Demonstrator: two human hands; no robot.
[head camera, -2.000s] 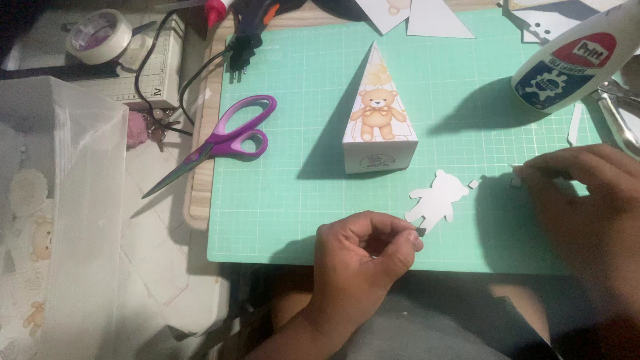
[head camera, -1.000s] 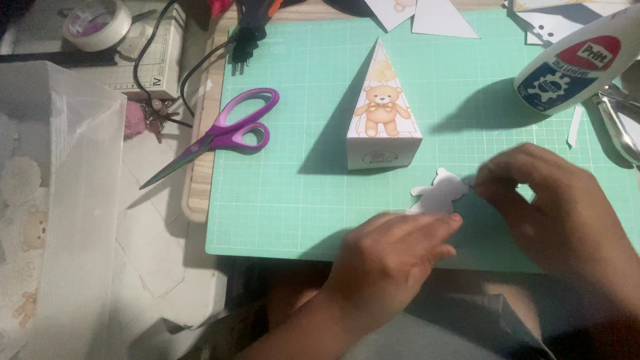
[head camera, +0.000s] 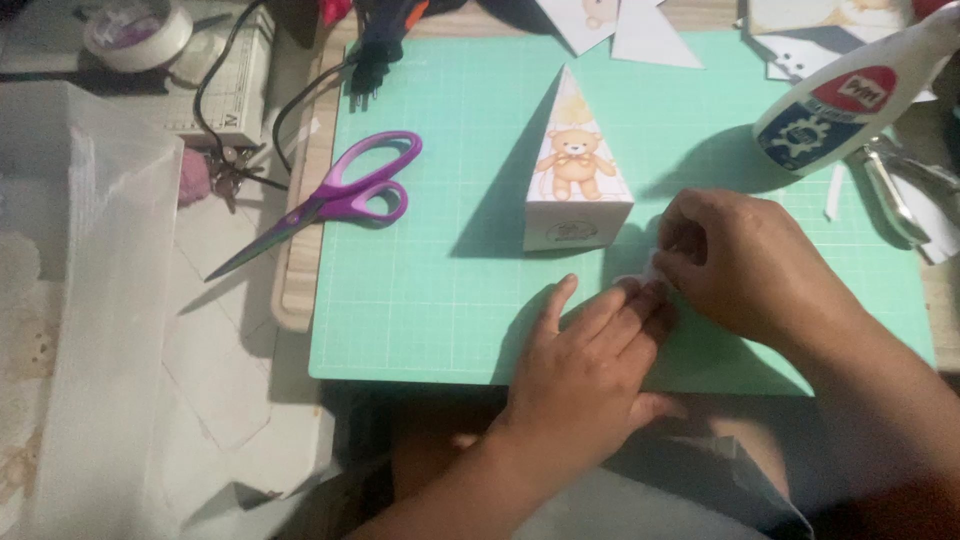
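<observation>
The white paper bear cutout (head camera: 651, 264) lies on the green cutting mat (head camera: 405, 300), mostly covered by both hands. My left hand (head camera: 589, 367) rests palm down, its fingertips over the cutout and its thumb apart. My right hand (head camera: 739, 262) has its fingertips pinched at the cutout's upper edge; whether a small piece is between them is hidden. Just behind stands a pyramid-shaped paper box (head camera: 576, 169) with a printed teddy bear on its front. Purple-handled scissors (head camera: 367, 184) lie at the mat's left edge, blades pointing down-left. A white Pritt glue bottle (head camera: 832, 105) stands at the right.
A stapler-like metal tool (head camera: 892, 195) and a paper strip (head camera: 833, 193) lie at the right. Paper triangles (head camera: 652, 34) are at the back. A black plug (head camera: 375, 64) with cord is at the back left. A translucent plastic bin (head camera: 112, 300) and a tape roll (head camera: 139, 30) are further left.
My left hand has gone from pinching near the cutout's foot to lying flat over it. My right hand has moved left to the cutout, which is now mostly covered.
</observation>
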